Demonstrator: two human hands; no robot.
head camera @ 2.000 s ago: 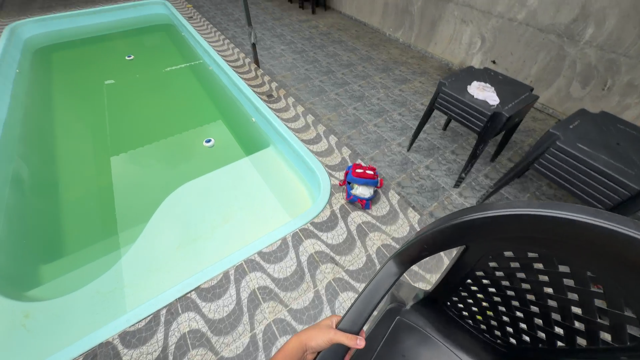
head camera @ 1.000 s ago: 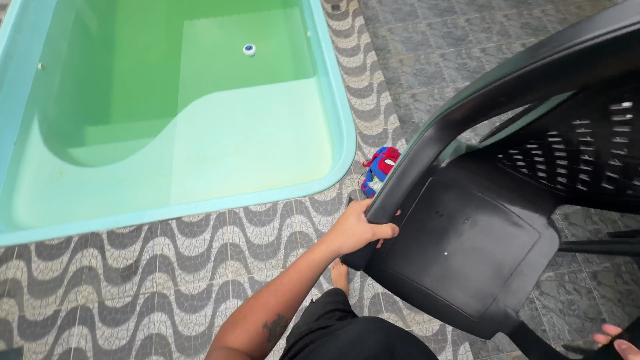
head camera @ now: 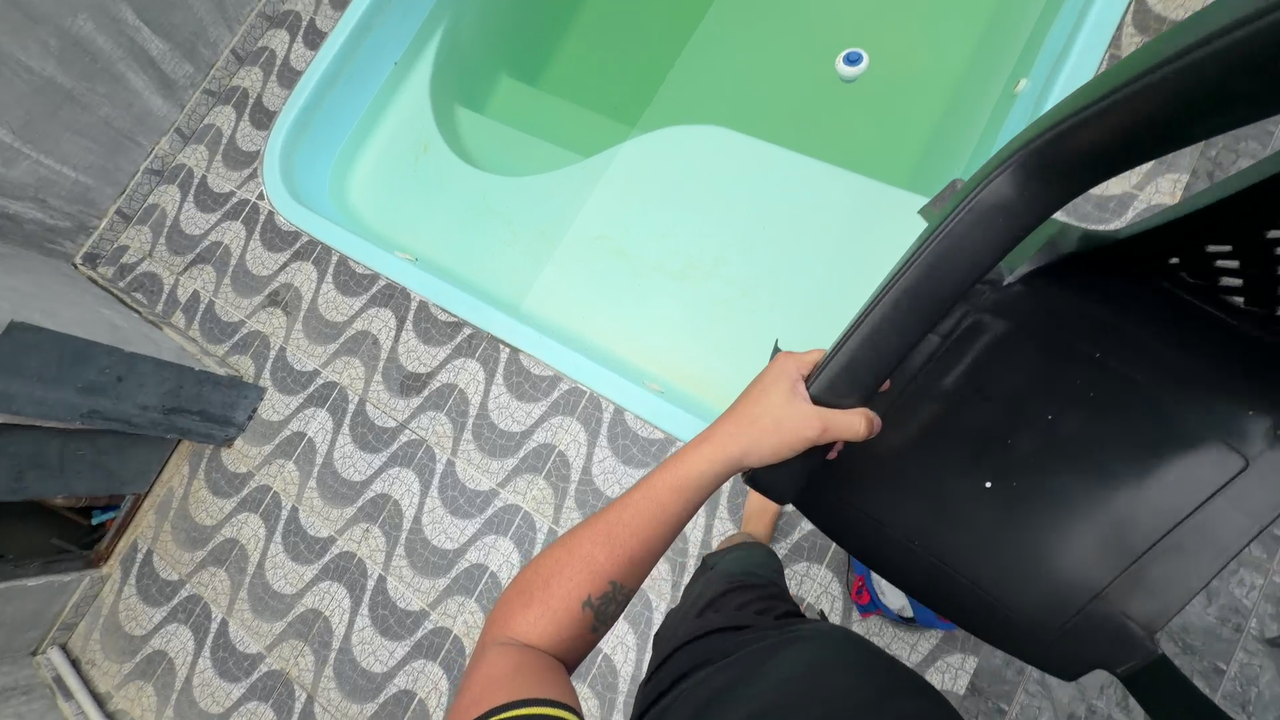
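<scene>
My left hand (head camera: pixel 800 412) is closed around the armrest of a black plastic armchair (head camera: pixel 1030 470), with the thumb on the side toward the seat. The chair fills the right side of the view, tilted in the picture, over the pool's near corner and the tiles. Whether its legs touch the floor cannot be told. My right hand is not in view. Beneath the near edge of the seat, a red and blue bag or toy (head camera: pixel 895 600) shows in part on the floor.
A light-blue pool (head camera: pixel 480 325) with greenish water lies ahead, with a white and blue float (head camera: pixel 852 64) in it. Wave-patterned tiles (head camera: pixel 400 500) run along its rim. At the left are a grey wall (head camera: pixel 110 90), dark slabs (head camera: pixel 130 385) and an opening below them.
The view has swung left, bringing the wall and slabs in. My left hand keeps its grip while the chair has moved over the pool's corner. My right hand, at the lower right one second ago, has left view.
</scene>
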